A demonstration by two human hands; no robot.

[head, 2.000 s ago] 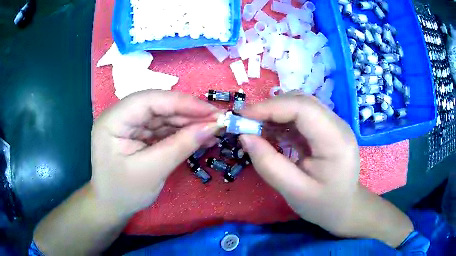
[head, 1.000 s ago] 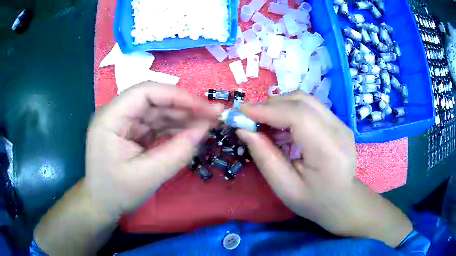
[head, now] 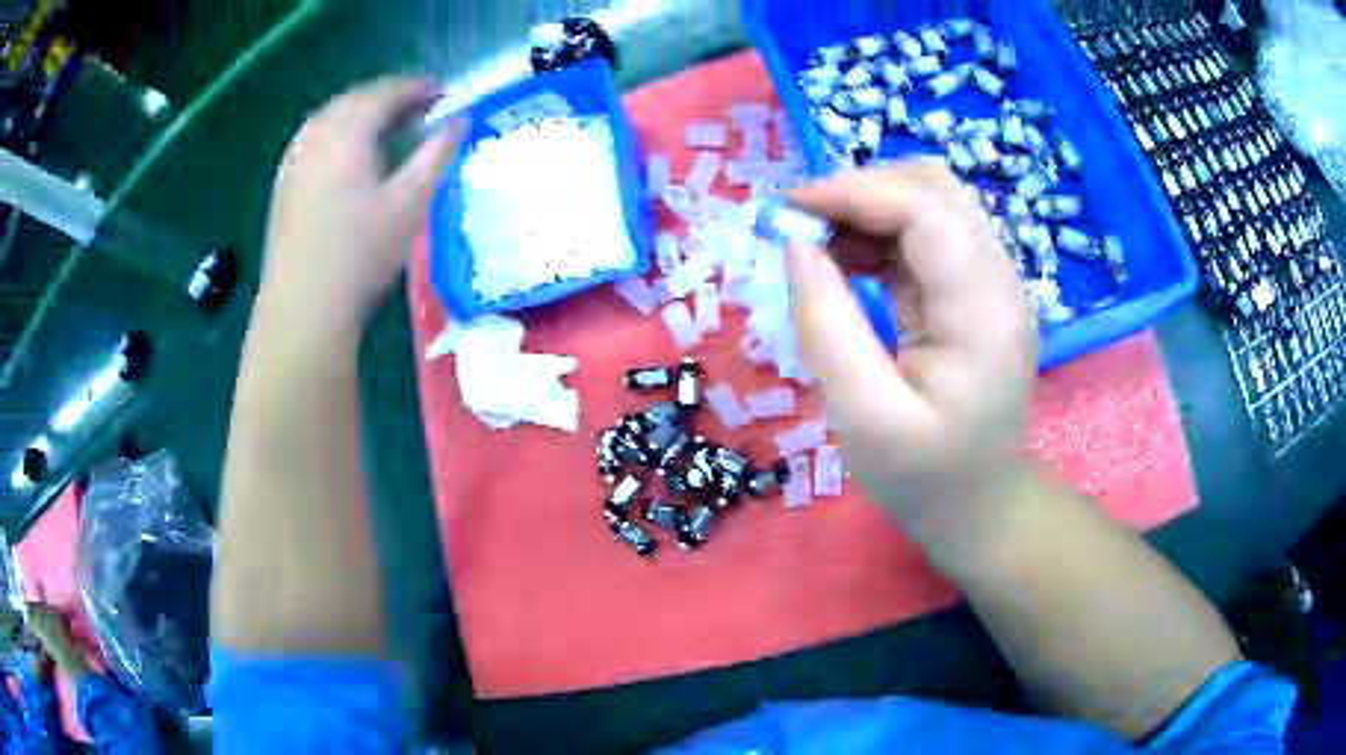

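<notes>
My right hand (head: 937, 317) pinches a sleeved core (head: 797, 224), whitish-blue with a silver end, between thumb and forefinger above the translucent sleeves (head: 738, 251). My left hand (head: 351, 177) is raised at the upper left, its blurred fingertips beside the small blue bin (head: 638, 185) of white parts. Whether it holds anything cannot be told. A loose pile of black-and-silver cores (head: 672, 469) lies mid-mat. The large blue bin (head: 1166, 295) of sleeved cores is partly hidden by my right hand.
White sheet pieces (head: 509, 376) lie on the red mat (head: 561, 620). A rack of cores (head: 1225, 192) stands at the right. Dark parts (head: 573, 44) sit behind the small bin, another (head: 211, 276) on the green surface. A clear plastic bag (head: 140, 561) and another person's hand (head: 52, 634) are lower left.
The view has shifted and turned. My left hand has left the core and moved up and left. My right hand has moved up and right, still holding the core.
</notes>
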